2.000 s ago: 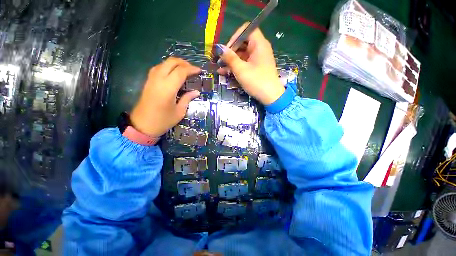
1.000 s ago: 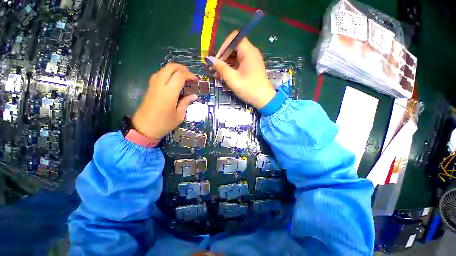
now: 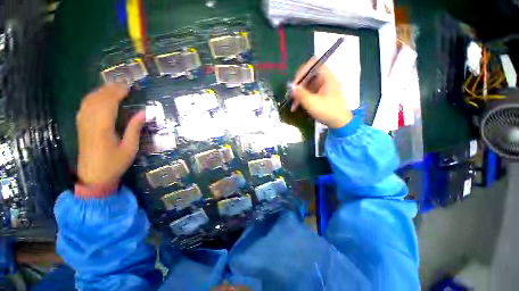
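The clear blister tray (image 3: 219, 224) lies in front of me, slightly turned, with several circuit boards (image 3: 178, 61) in rows. Glare whitens the middle rows. My left hand (image 3: 105, 136) is at the tray's upper left, thumb and fingers apart, over or beside a board; it shows nothing held, though the fingertips are blurred. My right hand (image 3: 324, 96) is right of the tray, above its edge and beside the white liner sheet. It holds dark tweezers (image 3: 327, 55) that point up and right. Their tips are blurred, so I cannot tell whether they carry a piece.
The bagged sticker stack (image 3: 330, 14) is at the top right. Narrow white papers (image 3: 402, 79) lie beside the long liner sheet (image 3: 351, 59). A small fan (image 3: 503, 129) and yellow wires (image 3: 484, 77) are at far right. Stacked filled trays (image 3: 23, 170) are at left.
The view has swung right. My right hand has left the tray's upper rows and moved toward the liner sheet with the tweezers. My left hand's fingers have spread, and the tray looks tilted.
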